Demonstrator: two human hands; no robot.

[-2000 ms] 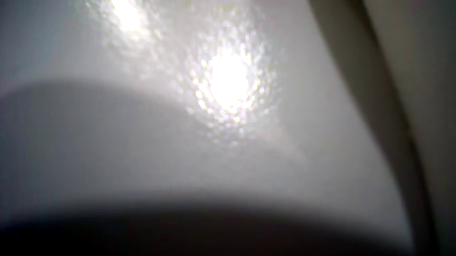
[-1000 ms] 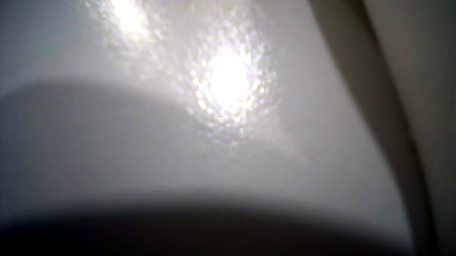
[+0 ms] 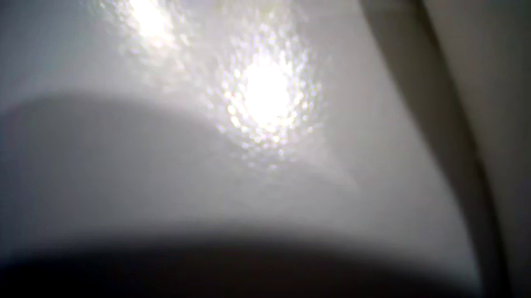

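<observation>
A blurred, glossy white-grey surface (image 3: 174,174) fills most of the view, very close to the camera. Two bright glare spots lie on it, one at the upper middle and one at the upper left. A soft grey shadow covers its left part. Neither my left hand nor my right hand is in view. No held or worked thing can be made out.
A dark grey-brown curved band (image 3: 431,110) runs from the top right down to the lower right edge. A plain grey area (image 3: 501,87) lies to the right of it. A dark blurred shape (image 3: 244,270) spans the bottom edge.
</observation>
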